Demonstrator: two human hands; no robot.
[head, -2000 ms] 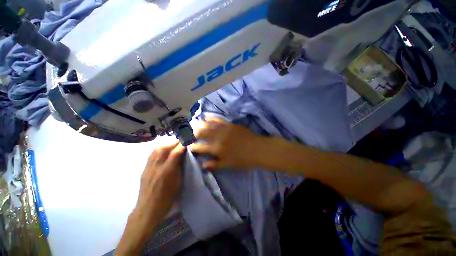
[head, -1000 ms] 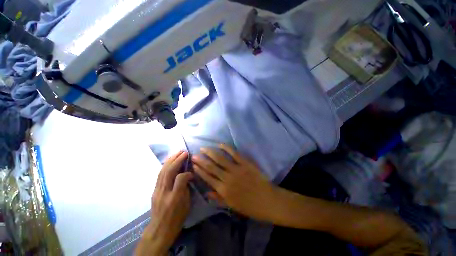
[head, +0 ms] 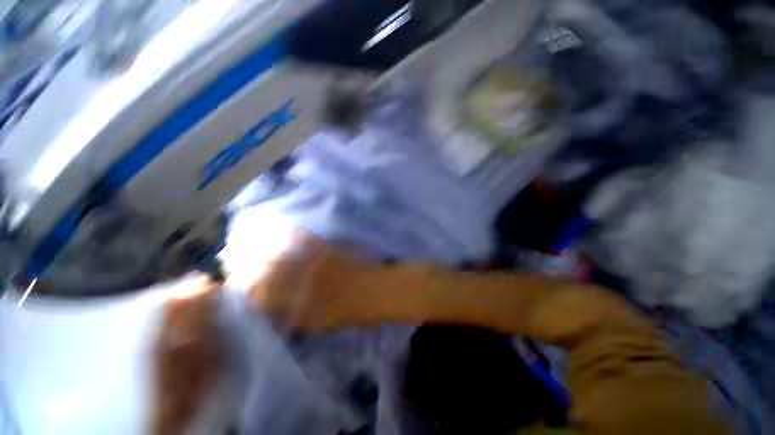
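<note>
The light blue-grey garment piece (head: 365, 195) lies bunched under the white sewing machine head (head: 246, 127) and hangs over the table's front edge. My left hand (head: 191, 327) is at the left of the cloth, its fingertips close below the needle area (head: 204, 259). My right hand (head: 297, 285) lies on the cloth just right of the needle area. The frame is strongly blurred, so the fingers, the seam and the presser foot cannot be made out.
The white table (head: 76, 357) extends at the left. A small yellowish box (head: 514, 102) with pale items stands at the upper right. A pale cloth heap (head: 697, 238) lies at the right. Dark cloth is beyond the box.
The view has swung, shifting the machine left. Both hands have moved from the cloth near the front edge up to the needle area. The cloth is more bunched behind my right hand.
</note>
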